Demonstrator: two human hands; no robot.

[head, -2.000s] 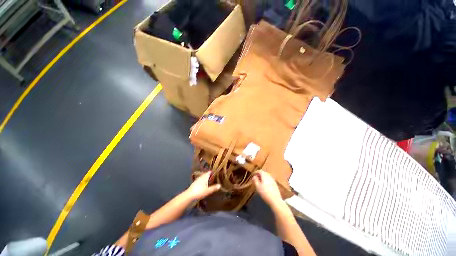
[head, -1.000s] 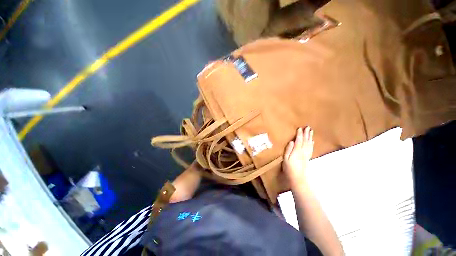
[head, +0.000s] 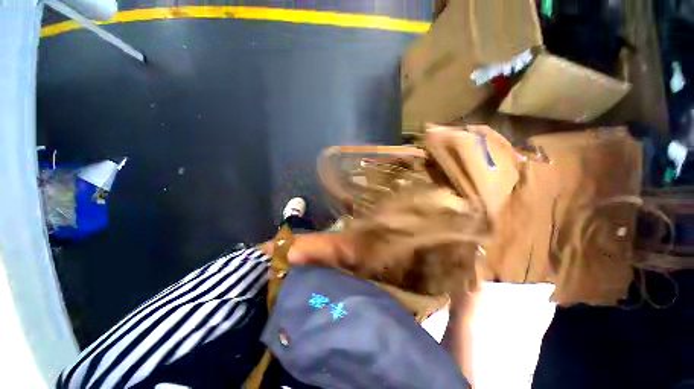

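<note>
A stack of brown bag panels (head: 495, 178) is bent and partly lifted in front of me, with its near end and the brown straps (head: 373, 182) strongly blurred. My left hand (head: 339, 247) reaches in at the left end of the bundle and holds it; its fingers are blurred and partly hidden by the cloth. My right hand (head: 466, 277) is at the bundle's near edge and holds it, also blurred. A dark label (head: 485, 150) shows on a raised panel. More brown panels (head: 590, 220) with straps and a small bright snap lie flat to the right.
An open cardboard box (head: 563, 87) stands beyond the panels. A white striped surface (head: 510, 327) is at the lower right. A white table edge (head: 23, 197) runs along the left, beside a blue container (head: 91, 209) on the floor. A yellow floor line (head: 228, 13) crosses the top.
The view has swung, so the box is back in sight. The near panels have gone from lying flat to bent and lifted. My right hand has moved from their top to the near edge.
</note>
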